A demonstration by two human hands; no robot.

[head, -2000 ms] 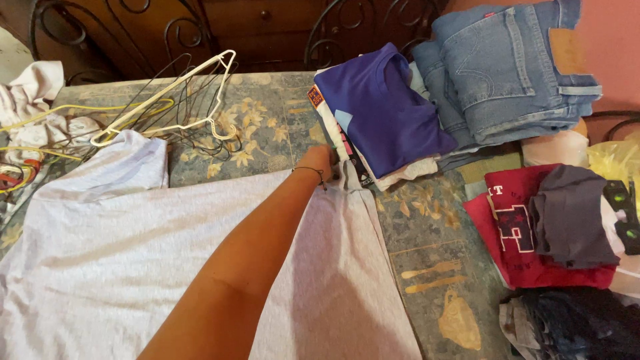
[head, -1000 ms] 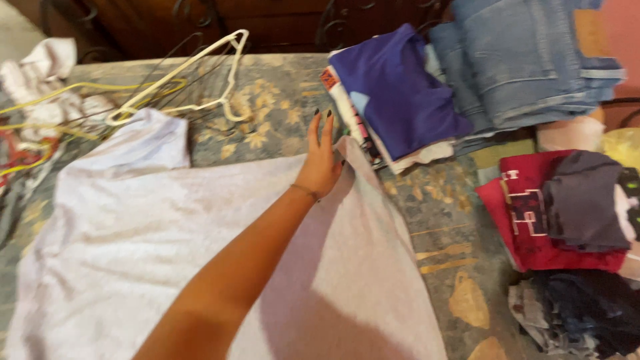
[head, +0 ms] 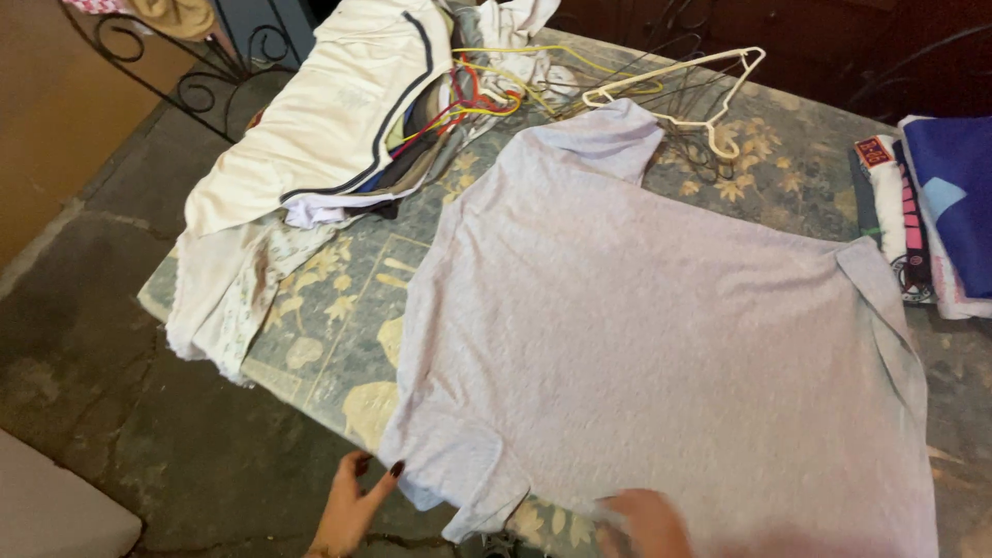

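A light grey T-shirt (head: 659,325) lies spread over a table with a floral-patterned cover (head: 310,341), one sleeve toward the hangers and the other at the near edge. My left hand (head: 353,504) is beside the near sleeve at the table edge, thumb and fingers apart, holding nothing that shows. Blurred at the bottom, my right hand (head: 643,519) touches or hovers by the shirt's near side; its grip cannot be made out. A cream plastic hanger (head: 659,74) rests beyond the far sleeve.
A pile of clothes on coloured hangers, topped by a white shirt (head: 325,116), hangs over the table's left edge. Folded garments, one of them blue (head: 949,194), are at the right. Black wrought-iron scrollwork (head: 194,93) stands at the upper left, with a concrete floor (head: 186,442) below.
The view has swung left. One hand, earlier at the shirt's far right corner, is no longer there; both hands are now at the near side. The shirt remains spread out.
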